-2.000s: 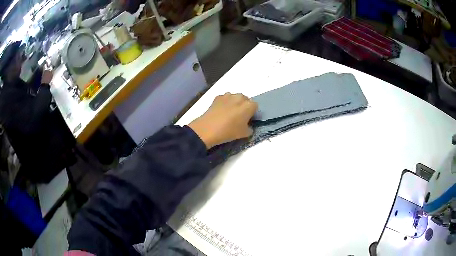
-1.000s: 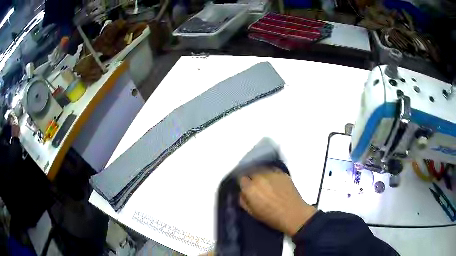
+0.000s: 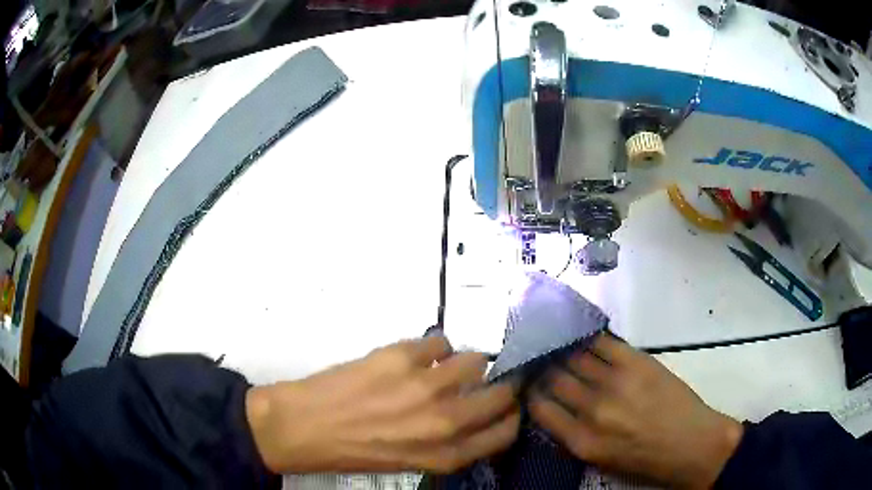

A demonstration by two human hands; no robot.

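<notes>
A fabric piece point(image 3: 547, 321) lies just in front of the needle area, its grey pointed end lit violet by the lamp and its dark patterned part hanging toward me. My left hand point(image 3: 392, 407) holds its left edge. My right hand point(image 3: 626, 407) holds its right edge, with fingertips partly under the cloth. The presser foot point(image 3: 529, 251) is just beyond the cloth's tip; I cannot tell whether they touch. A stack of long curved grey panels point(image 3: 206, 172) lies on the left of the table.
The white and blue sewing machine head point(image 3: 612, 105) stands over the right side. Thread snips point(image 3: 779, 278) and yellow and red loop handles point(image 3: 703, 209) lie right of the needle. Another bench point(image 3: 57, 230) stands at far left.
The view has moved toward the machine. The fabric piece has moved from the open table to the needle area. My left hand has come fully into view and both hands now hold the piece.
</notes>
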